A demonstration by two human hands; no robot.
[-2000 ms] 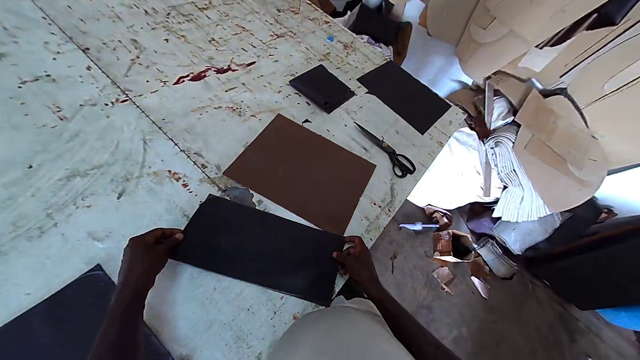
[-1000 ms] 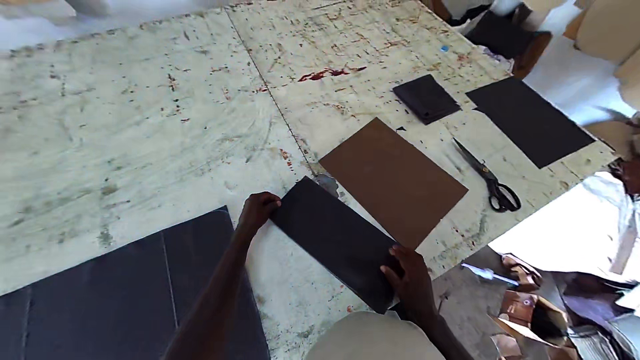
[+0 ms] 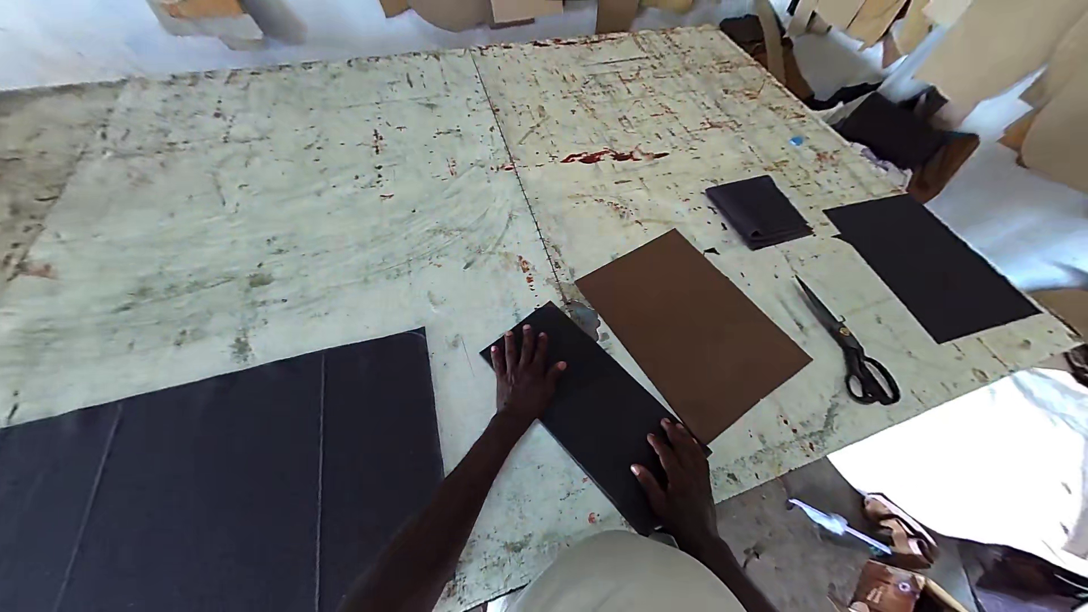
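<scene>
A folded black sheet, perhaps leather or fabric [image 3: 595,408], lies slantwise on the worktable [image 3: 340,229]. My left hand [image 3: 524,374] rests flat on its far left end with the fingers spread. On its near right end lies my right hand [image 3: 677,476], fingers apart, thumb on the sheet. Just right of the folded sheet is a brown rectangular sheet [image 3: 693,331]. Black-handled scissors [image 3: 846,344] lie farther right, blades pointing away. A large dark sheet with pale lines [image 3: 229,476] covers the table's near left.
A folded dark piece [image 3: 759,211] and a flat black sheet [image 3: 935,263] lie at the right of the table. Beyond its right edge are scraps and a pale blue object [image 3: 837,524] on the floor. Cardboard patterns [image 3: 994,51] hang at the back right.
Both hands have gone from holding the folded black sheet by its ends to resting on top of it with fingers spread. The view has swung left.
</scene>
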